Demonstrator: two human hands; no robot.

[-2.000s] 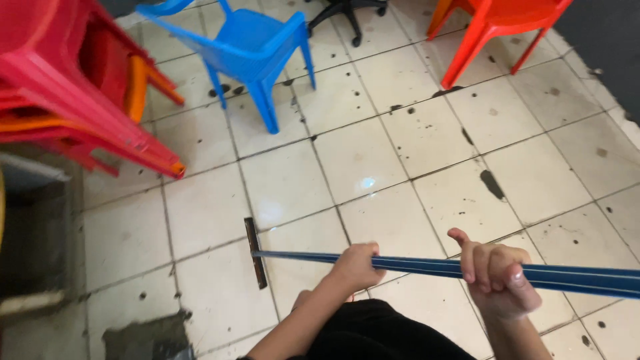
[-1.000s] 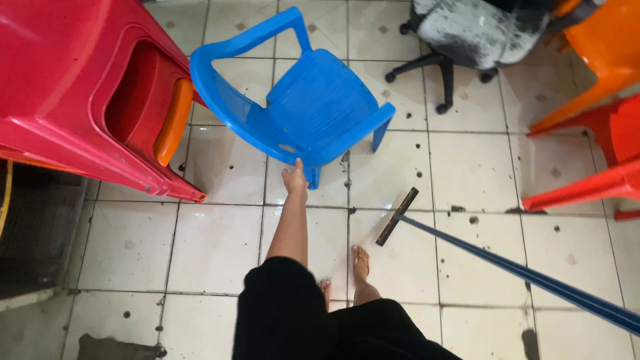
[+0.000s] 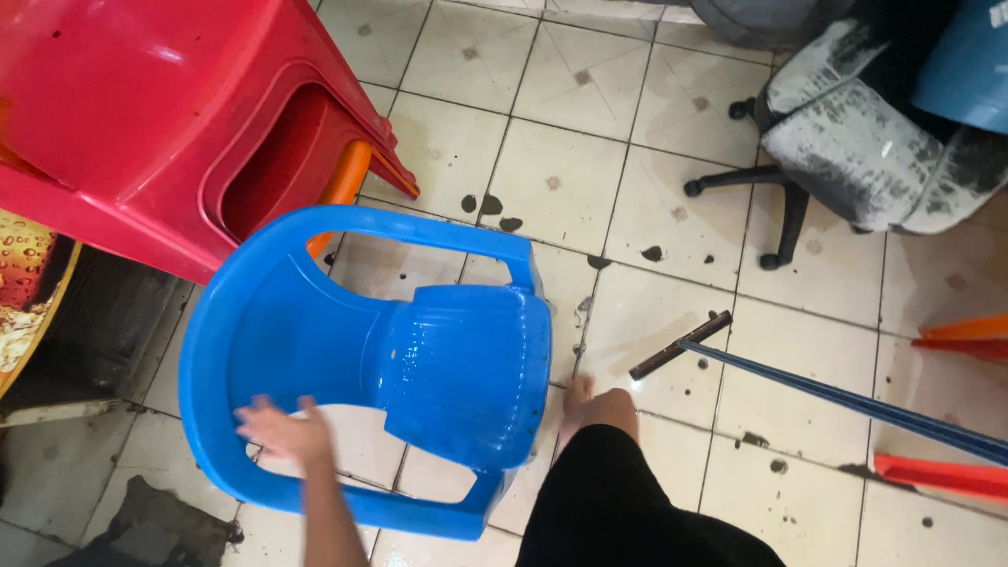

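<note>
A blue plastic armchair (image 3: 472, 362) stands on the tiled floor, its seat shiny as if wet. My left hand (image 3: 287, 433), slightly blurred, is over the chair's backrest near the left armrest, fingers spread and holding nothing; whether it touches the plastic I cannot tell. To the right of the chair, a floor squeegee (image 3: 681, 345) rests its dark blade on the tiles, and its blue handle runs out past the right edge. My right hand is outside the view.
Stacked red plastic chairs (image 3: 157, 118) stand at the upper left, beside a dark cabinet (image 3: 110, 315). A worn office chair (image 3: 850, 126) on casters is at the upper right, near a blue container (image 3: 969, 63). Red chair parts (image 3: 945, 476) show at the right edge. Dark patches mark the floor.
The blue chair has moved left, close to the red stack, and is turned. My left hand, at its backrest one second ago, has spread fingers now. My right hand, earlier on the squeegee handle, has left view.
</note>
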